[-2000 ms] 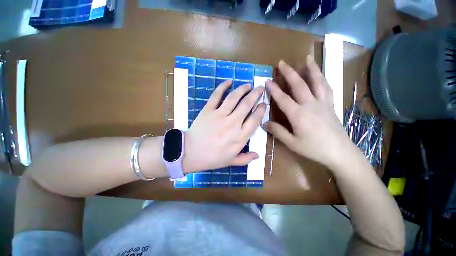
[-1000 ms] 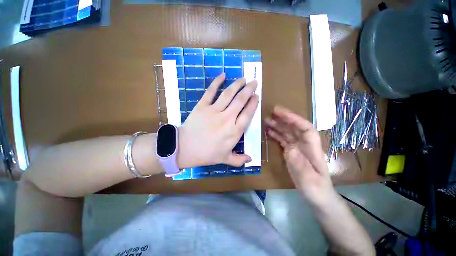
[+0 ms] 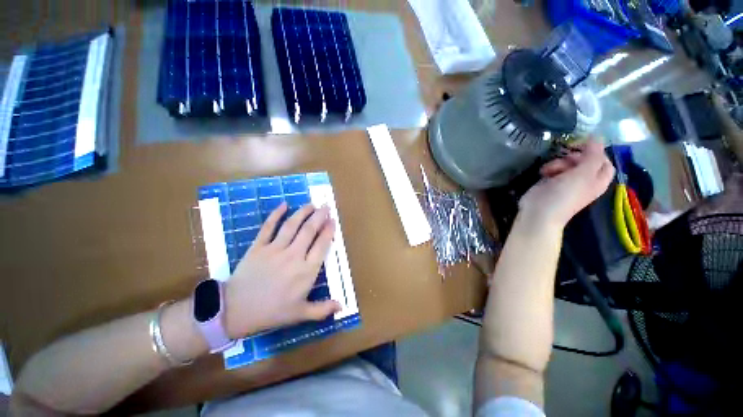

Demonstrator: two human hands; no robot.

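A blue solar cell panel (image 3: 244, 213) with a white strip along each side lies flat on the brown tabletop. My left hand (image 3: 281, 269) lies flat on it, fingers spread, fingertips at the right white strip (image 3: 348, 287). It covers the middle of the panel and grips nothing. Thin wires stick out past the panel's left edge. My right hand (image 3: 570, 183) is off to the right, just beyond the grey canister (image 3: 481, 130). Its fingers are curled; what they may hold is hidden.
A white strip pile (image 3: 399, 186) and loose silver ribbons (image 3: 456, 228) lie right of the panel. Dark stacked cell strings (image 3: 213, 57) and a finished panel stack (image 3: 53, 110) are behind. Yellow-and-red handles (image 3: 631, 220), a white tray (image 3: 452, 37) and a black fan (image 3: 701, 285) are to the right.
The view has swung right. My right hand has moved from beside the panel to the far side of the canister. My left hand has stayed on the panel.
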